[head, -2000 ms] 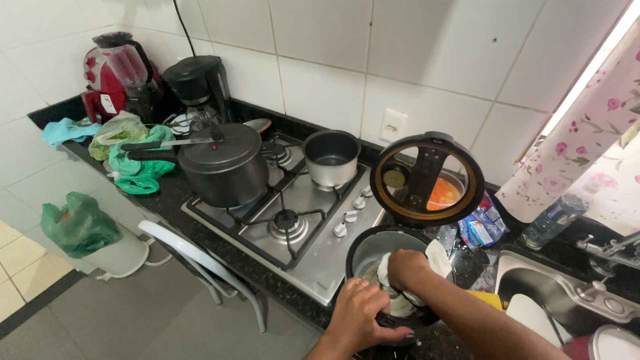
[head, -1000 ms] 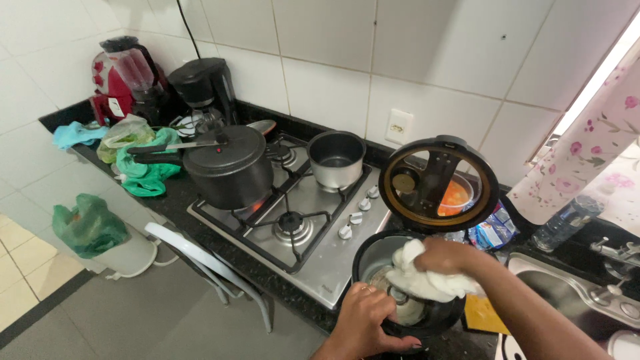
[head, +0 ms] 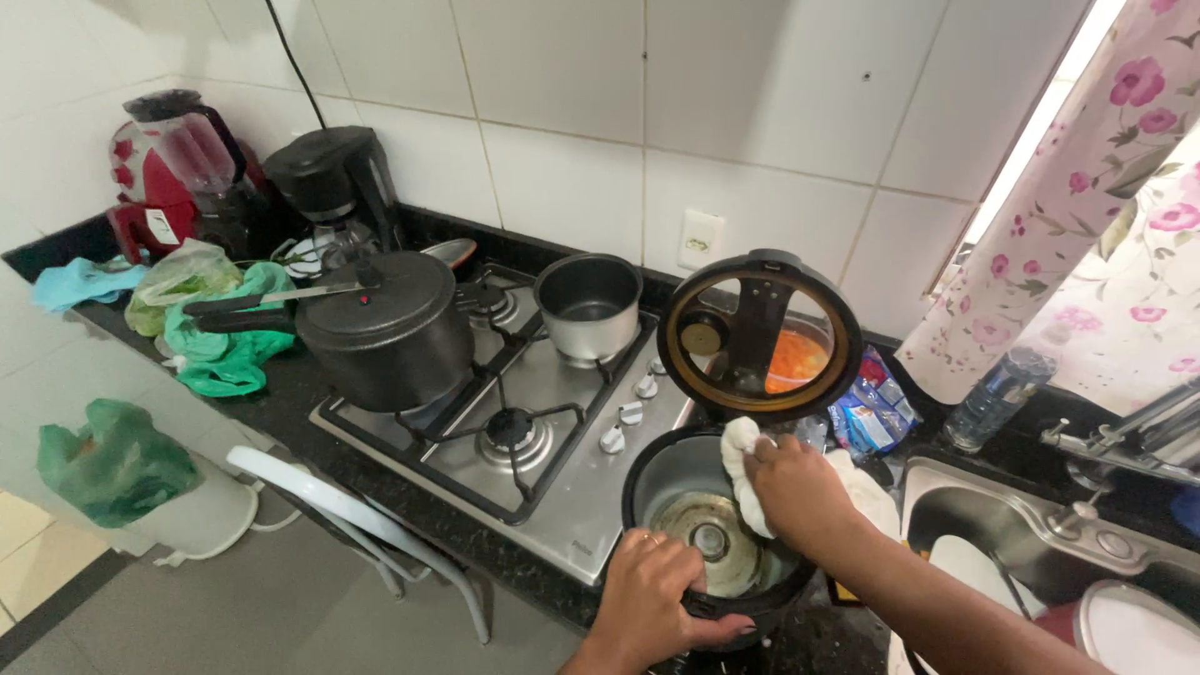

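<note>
A white cloth (head: 745, 473) is bunched in my right hand (head: 797, 487), over the right inner wall of a dark round cooker (head: 647, 469). Its raised lid (head: 675, 356) has a transparent centre and stands tilted at the back. My left hand (head: 656, 591) grips the cooker's near rim, fingers inside and thumb outside. A round metal heating plate with a central button shows at the bottom of the cooker. Part of the cloth hangs behind my right wrist.
On the gas hob (head: 572, 478) stand a black pressure cooker (head: 384, 328) and a small saucepan (head: 589, 319). A container of orange food (head: 797, 361), a blue packet (head: 872, 412), a plastic bottle (head: 998, 398) and a steel sink (head: 966, 497) are to the right. A white chair (head: 375, 520) stands in front.
The right hand with the cloth has come up from low inside the cooker to its right wall, and the heating plate shows more fully. My left hand stays at the near rim.
</note>
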